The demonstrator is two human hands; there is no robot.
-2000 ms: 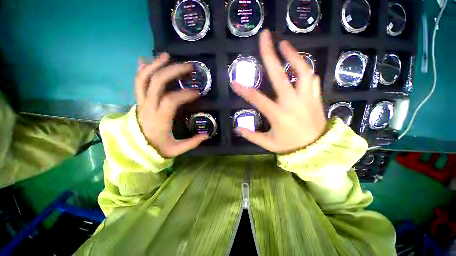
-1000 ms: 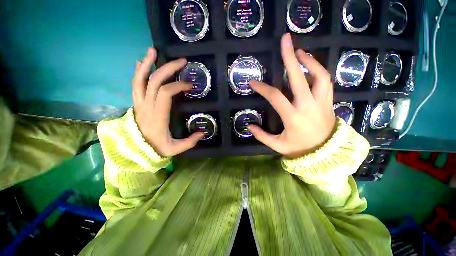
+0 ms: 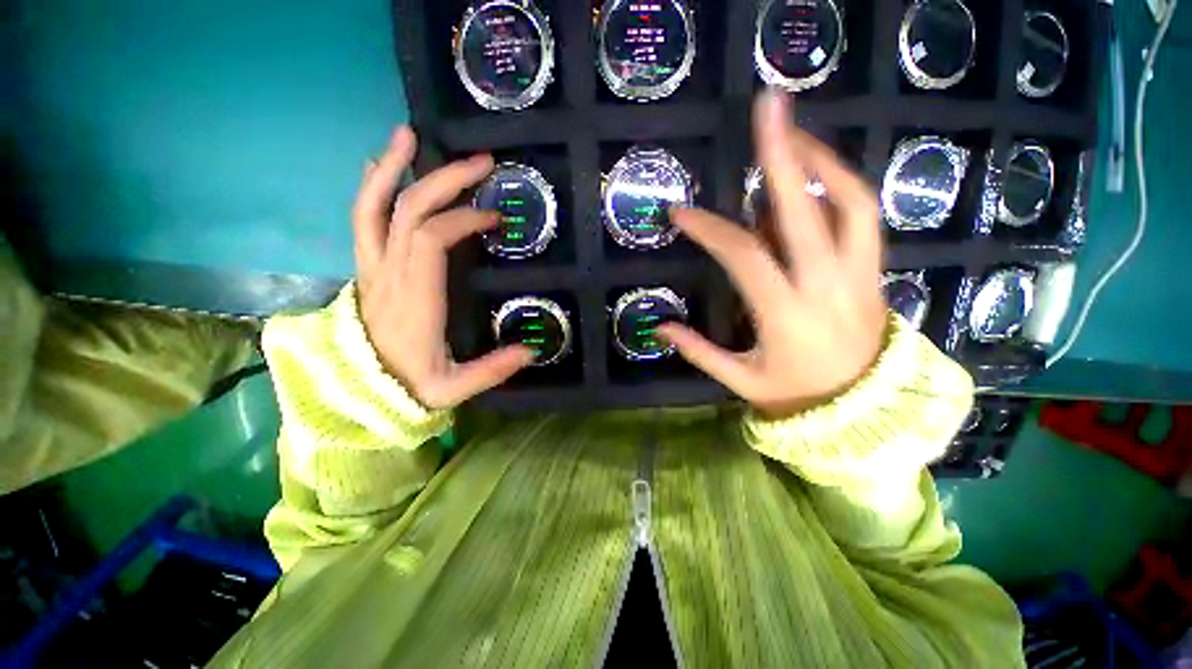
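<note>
A black foam tray holds round silver-rimmed smartwatches in square pockets. My left hand has its thumb on the lower left watch and a finger at the edge of the watch above it. My right hand has its thumb on the lower second watch and a finger at the rim of the watch above it. These four screens show green text. Both hands are spread and hold nothing. My right hand partly covers a watch in the middle row. Watches in the far row show reddish and white text.
Clear film and a white label lie at the tray's right end. A white cable runs along the teal bench. Another person's sleeve is at the left. A second black tray and a red object are below bench level.
The lower second watch and the one above it went from white screens to dark, and all four touched watches now show green text. My right hand has shifted slightly right.
</note>
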